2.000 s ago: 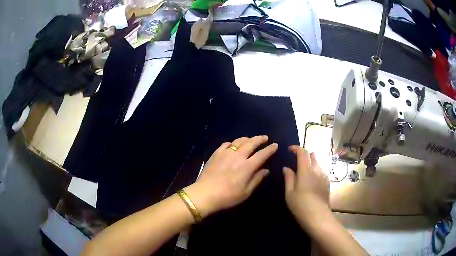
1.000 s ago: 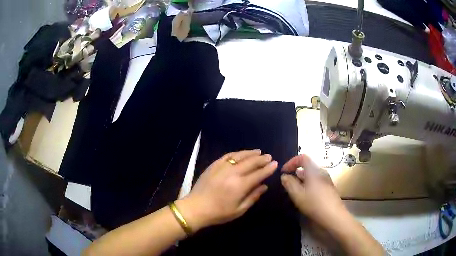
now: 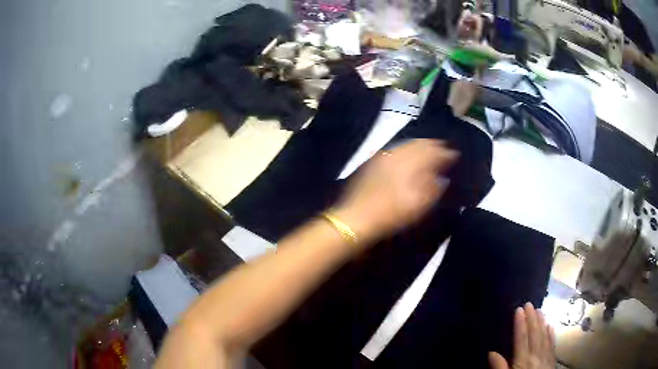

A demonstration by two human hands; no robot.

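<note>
My left hand [image 3: 408, 180], blurred, is over the dark cut pieces [image 3: 288, 194] on the left part of the table; whether its fingers touch or grip cloth cannot be told. My right hand [image 3: 530, 342] lies flat on the right edge of a dark garment panel [image 3: 494, 259], fingers extended, holding nothing, its lower part cut off by the bottom edge. The panel lies beside the sewing machine head [image 3: 617, 252]. A pale strip [image 3: 408, 303] shows between the panel and the other dark pieces.
Dark cloth [image 3: 224, 65] and beige scraps [image 3: 306, 61] lie at the far left. White-and-dark pieces [image 3: 570, 108] are piled behind the panel. A box [image 3: 162, 285] with pale and dark pieces is low at the left. Another machine [image 3: 577, 25] stands at the back right.
The view has swung left. My left hand has left the panel and moved onto the dark pieces at the left. My right hand has gone from pinching at the edge to lying flat.
</note>
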